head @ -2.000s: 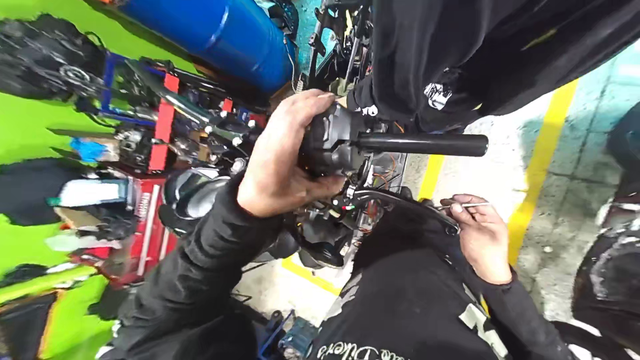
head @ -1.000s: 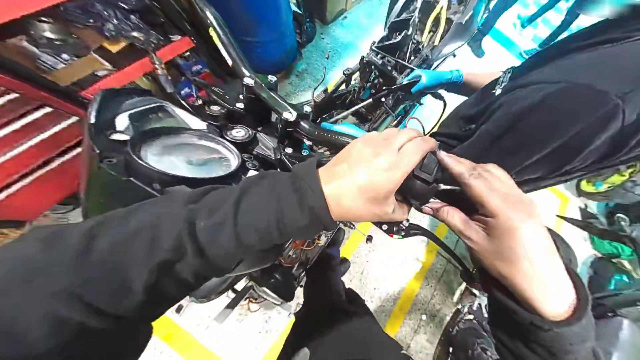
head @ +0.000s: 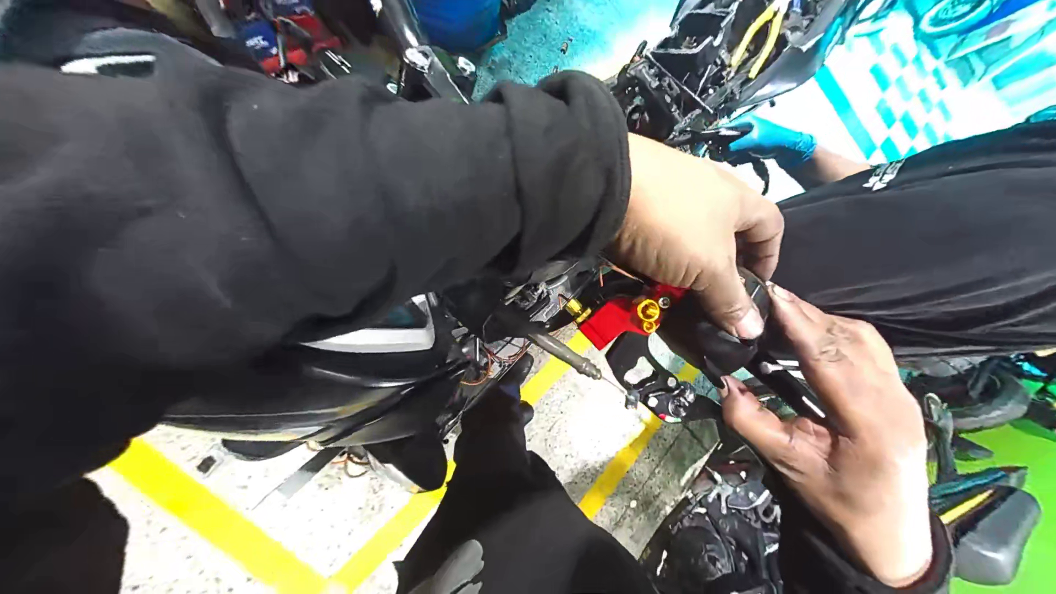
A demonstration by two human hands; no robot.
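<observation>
My left hand [head: 701,239] reaches across from the left, its thumb and fingers gripping a black handlebar control housing [head: 730,351]. From the lower right my right hand [head: 833,412] has its fingertips and thumb at the housing's near end. A small bright metal piece [head: 775,365] shows between the fingers; what it is, I cannot tell. Just left of the housing sits a red lever perch [head: 615,320] with a gold adjuster [head: 648,313]. Below it are a black lever [head: 635,363] and a cable end with a metal sleeve [head: 569,355].
A co-worker's blue-gloved hand [head: 771,140] is at a partly stripped motorcycle [head: 672,82]. Their black-clothed body [head: 916,256] is close on the right. Motorcycle bodywork [head: 330,396] lies under my left arm. Yellow floor lines [head: 214,511] run below, and a blue drum [head: 458,23] stands behind.
My right hand, apart from the handlebar and holding a thin metal item two seconds ago, has come to the control housing beside my left. The view has shifted strongly.
</observation>
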